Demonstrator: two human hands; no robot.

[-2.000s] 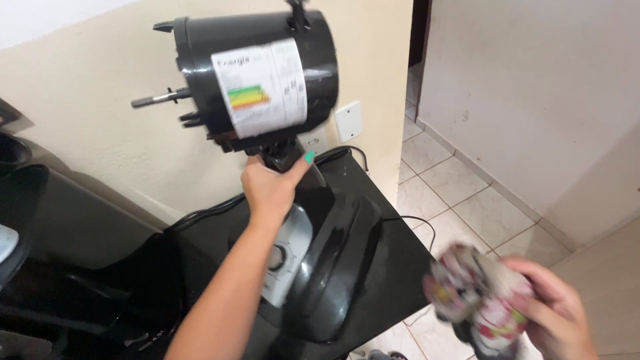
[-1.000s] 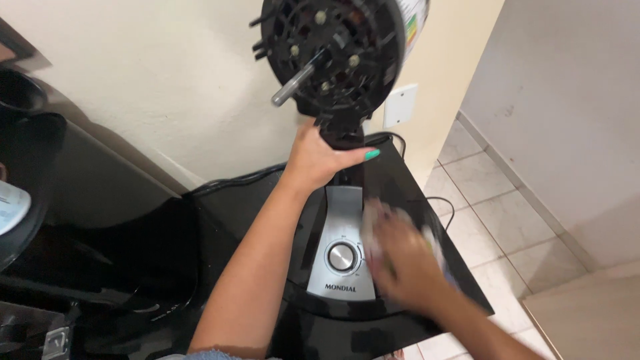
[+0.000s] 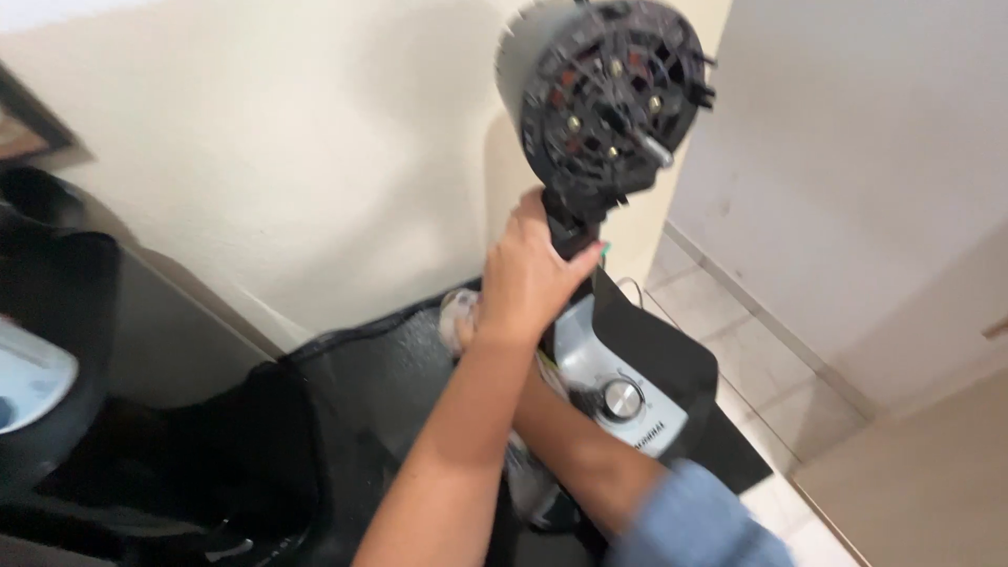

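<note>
My left hand (image 3: 531, 272) grips the black neck (image 3: 568, 228) of a table fan, just under its motor housing (image 3: 606, 102). The fan has no blades or front grille on it, and its bare metal shaft (image 3: 652, 148) sticks out. Below, the fan's black base (image 3: 669, 339) carries a silver control panel (image 3: 657, 425) with a round knob (image 3: 623, 399). My right forearm passes under the left one. My right hand (image 3: 466, 327), mostly hidden behind the left forearm, is on a patterned cloth (image 3: 454, 311) at the black surface left of the fan.
The fan stands on a glossy black tabletop (image 3: 378, 378) against a cream wall (image 3: 315, 157). A dark appliance or furniture piece (image 3: 189, 339) is at the left, with a white and blue object (image 3: 31, 378) beside it. A cable (image 3: 630, 287) runs behind the fan; tiled floor (image 3: 732, 346) lies right.
My right hand with the cloth has gone from the right of the fan, across its base, to the left side beneath my left arm. The fan's motor housing has turned, its shaft now pointing right.
</note>
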